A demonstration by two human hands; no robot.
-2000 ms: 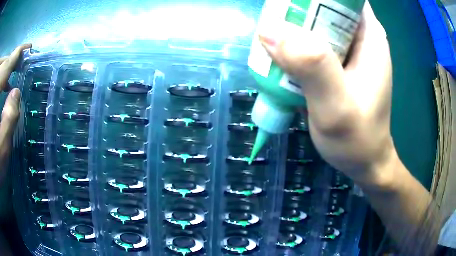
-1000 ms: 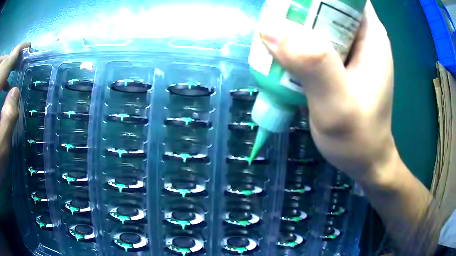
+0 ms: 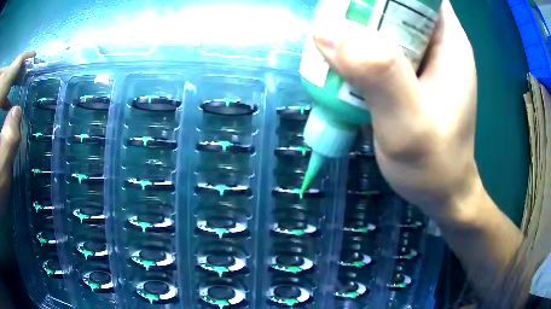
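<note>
My right hand (image 3: 417, 114) grips a green squeeze bottle (image 3: 344, 99) with a printed white label, held nozzle down. Its thin green tip (image 3: 312, 172) is at a dark round part (image 3: 297, 192) in the fifth channel from the left. A large clear plastic tray (image 3: 187, 181) holds rows of dark round parts with silvery edges. Many parts, such as one near the bottom (image 3: 222, 264), carry bright green dabs. My left hand (image 3: 8, 130) is cut off by the left edge; its visible fingers are at the tray's left rim. My right hand and the bottle hide the upper right of the tray.
The tray lies on a glossy dark green surface (image 3: 498, 145) with strong glare behind it. A blue object (image 3: 531, 39) stands at the upper right. Brown layered edges, possibly cardboard (image 3: 534, 157), run down the right side. A pale sleeve (image 3: 542, 283) shows at the lower right.
The tray has shifted very slightly left. A green dab now shows on the part under the nozzle tip. My right hand and the bottle have hardly moved.
</note>
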